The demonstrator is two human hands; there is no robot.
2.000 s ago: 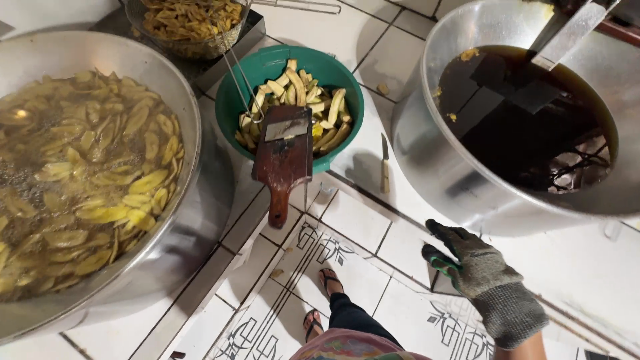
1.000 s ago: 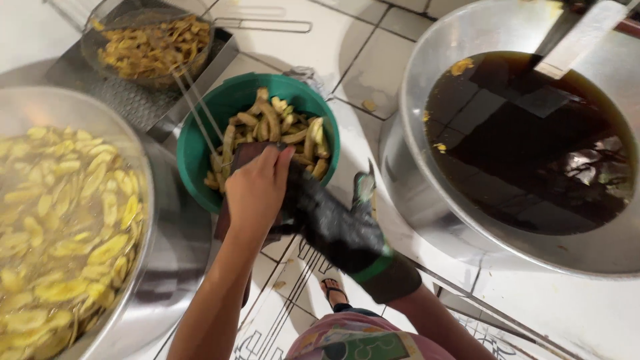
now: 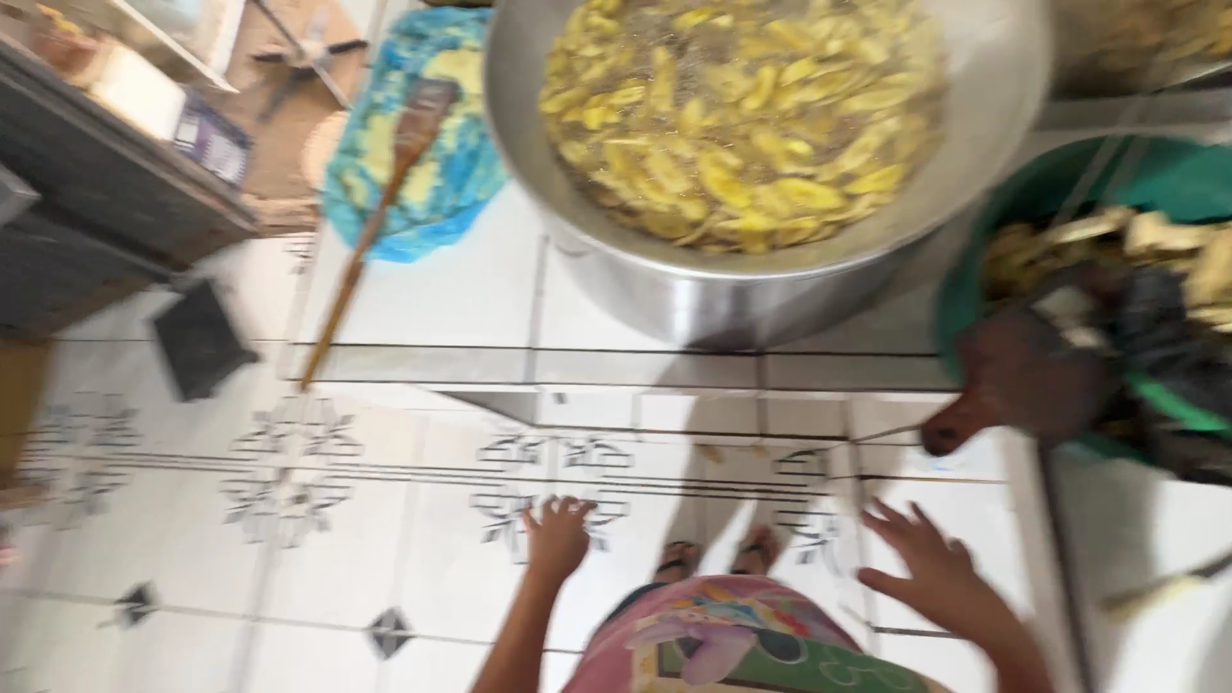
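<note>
My left hand is bare and empty, above the tiled floor in front of the counter. Further right, my right hand is also bare, with its fingers spread and nothing in them. Beyond both, a big metal pot stands on the counter, with yellow slices in bubbling liquid. At the right, a dark wooden slicer lies over the rim of a green basin that holds pale peeled pieces. A dark glove with a green cuff rests beside the slicer on the basin.
A long wooden paddle lies across a blue plastic bag left of the pot, its handle end past the counter's edge. A knife lies at the lower right. Dark furniture stands at the upper left.
The dark glove is off my right hand and lies on the basin. My hands have come away from the slicer and apart. The view has swung left.
</note>
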